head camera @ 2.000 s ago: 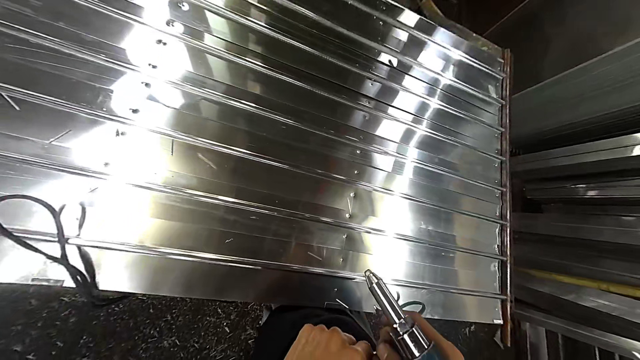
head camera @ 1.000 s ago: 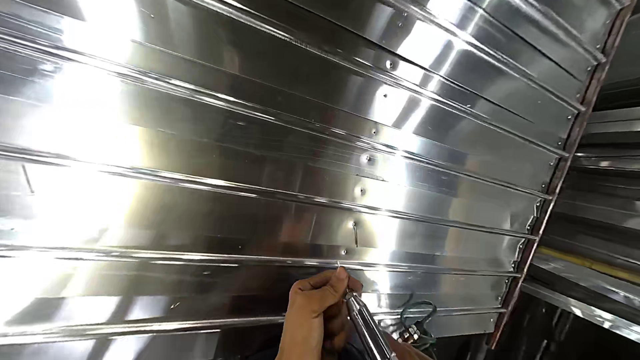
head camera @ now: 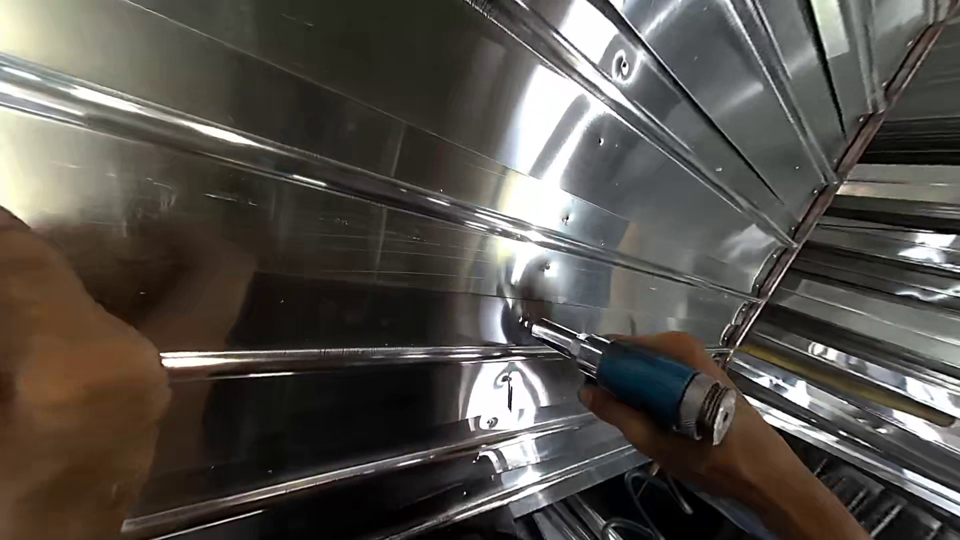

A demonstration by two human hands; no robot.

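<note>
My right hand point(head camera: 660, 397) grips a blue and silver rivet gun point(head camera: 649, 379). The tool's nose meets the shiny ribbed metal sheet point(head camera: 322, 315) just above a raised rib, at or beside a small fastener point. Below that rib, a loose rivet-like pin point(head camera: 509, 386) stands on the sheet. At the left edge my left hand point(head camera: 71, 375) is close to the camera and blurred, over the sheet; its fingers are not clear, and I cannot tell whether it holds anything.
A reddish-brown metal edge strip point(head camera: 825, 195) borders the sheet on the right. Beyond it lie stacked metal profiles point(head camera: 885, 300) and a yellow bar point(head camera: 847, 382). A dark cable or hose point(head camera: 637, 495) loops below the sheet's near edge.
The rivet gun has moved from the near edge onto the sheet. My left hand, beside the tool's nose a second ago, is now far to the left. The view has moved closer.
</note>
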